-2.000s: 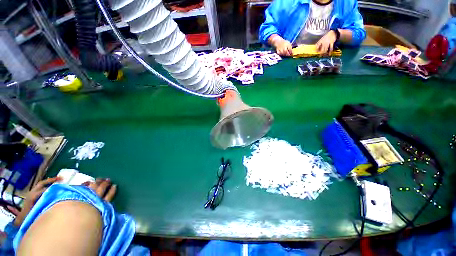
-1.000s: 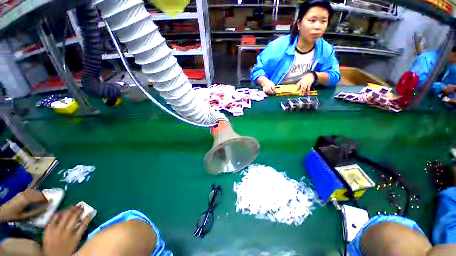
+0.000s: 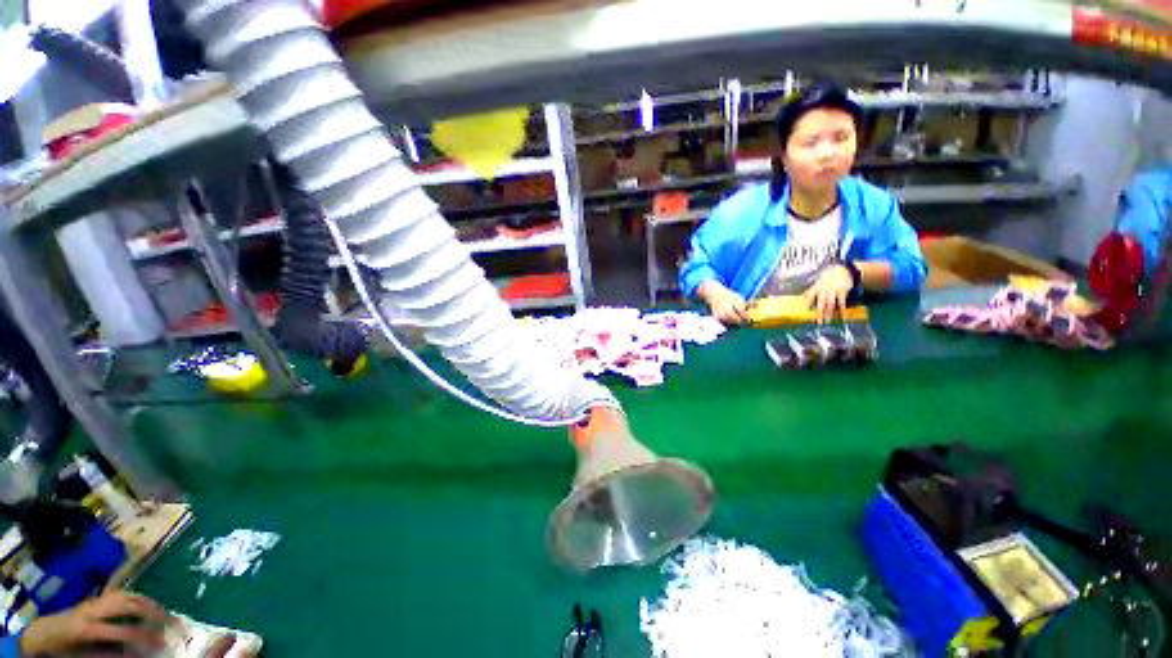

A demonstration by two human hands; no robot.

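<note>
A white plastic housing [image 3: 195, 632] lies at the bottom left, cut off by the lower edge. Another person's hand [image 3: 100, 625], in a blue sleeve from the left, is at its left side. Small blurred fingertips [image 3: 231, 647] at its right end seem to be my left hand; the rest is out of the picture, and its grip cannot be told. My right hand is not in view. A big heap of translucent slivers [image 3: 758, 611] lies right of centre, with dark eyeglasses [image 3: 582, 635] left of it, cut off at the bottom.
The extractor funnel [image 3: 632, 512] hangs above the heap on its ribbed hose. A blue soldering station [image 3: 919, 578] and sponge holder [image 3: 1019, 578] stand at right. A small sliver heap [image 3: 235, 551] lies at left. A person [image 3: 810, 244] in blue sits across the green bench [image 3: 424, 553].
The view has tilted up, so the bench things sit lower. Both my forearms have left the picture, and the white plate by the station is out of view.
</note>
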